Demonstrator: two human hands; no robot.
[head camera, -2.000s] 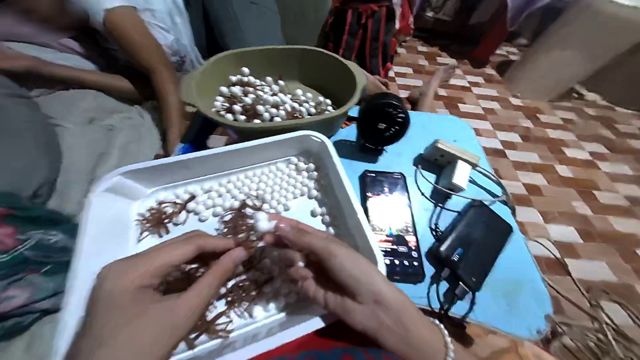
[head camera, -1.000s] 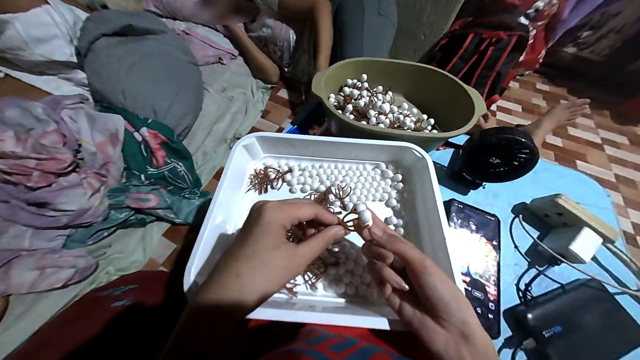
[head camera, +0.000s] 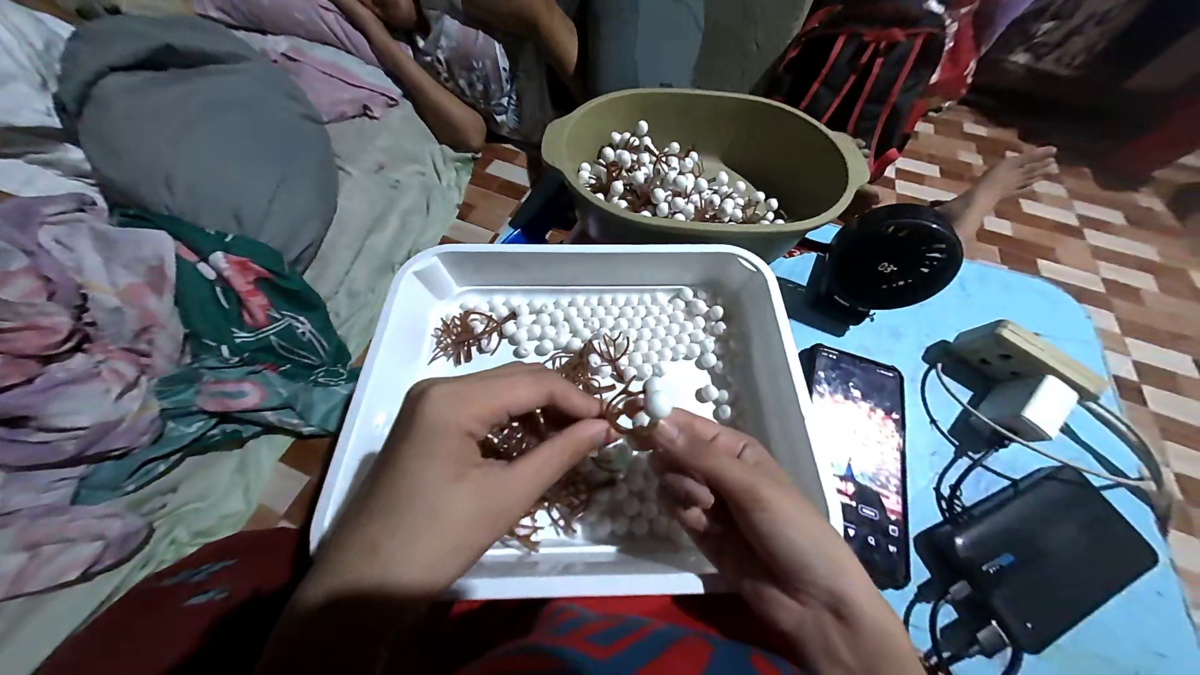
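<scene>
Over a white plastic tray (head camera: 562, 589), my left hand (head camera: 487, 459) pinches a small brown curled piece (head camera: 619, 405) between thumb and index finger. My right hand (head camera: 741, 497) meets it from the right, its thumb and index finger on a white ball (head camera: 658, 401) at the piece's end. Another white ball shows just below that one. White balls (head camera: 628, 323) cover the tray's far part, and more lie under my hands. Loose brown pieces (head camera: 469, 336) are heaped at the tray's far left and in its middle, partly hidden by my left hand.
An olive-green basin (head camera: 797, 150) behind the tray holds brown pieces with white balls. On the blue table (head camera: 1031, 291) at right are a small black fan (head camera: 891, 258), a lit phone (head camera: 858, 459), a power strip (head camera: 1027, 356) and a black box with cables (head camera: 1036, 558). A person sits beyond.
Both hands stay together above the tray, still holding a brown piece and a white ball. The view has swung left since the earliest frame.
</scene>
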